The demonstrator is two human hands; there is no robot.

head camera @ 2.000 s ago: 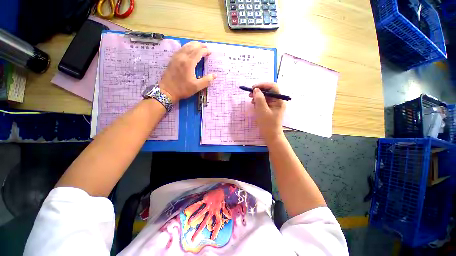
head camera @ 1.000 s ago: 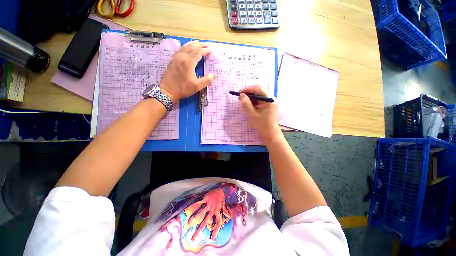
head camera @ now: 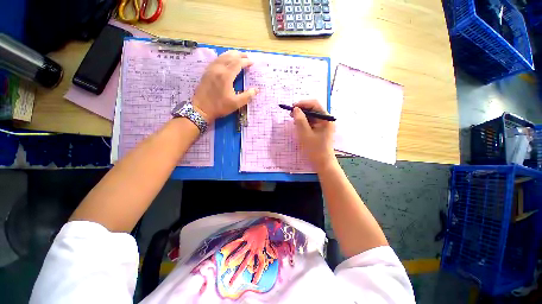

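Note:
A blue clip folder (head camera: 227,148) lies opened flat on the desk. A pink gridded record form (head camera: 261,142) lies on its right leaf, and a second pink form (head camera: 148,89) on its left leaf. My right hand (head camera: 314,129) holds a black pen (head camera: 315,113) over the right form, its tip pointing left at the form's upper middle. My left hand (head camera: 221,86) lies flat across the folder's middle, fingertips at the right form's left edge, wristwatch (head camera: 190,113) on the wrist. It covers part of the left form and of the middle metal clip (head camera: 242,119).
A loose pink sheet (head camera: 366,113) lies right of the folder. A calculator (head camera: 301,16) is beyond it. A black phone-like slab (head camera: 101,59), red and yellow scissors (head camera: 140,10) and a silver cylinder (head camera: 27,59) are at left. Blue crates (head camera: 482,219) and a black crate (head camera: 490,139) stand at right.
My right hand and the pen moved left across the right form, then slightly back to the right. My left hand stays in place on the folder.

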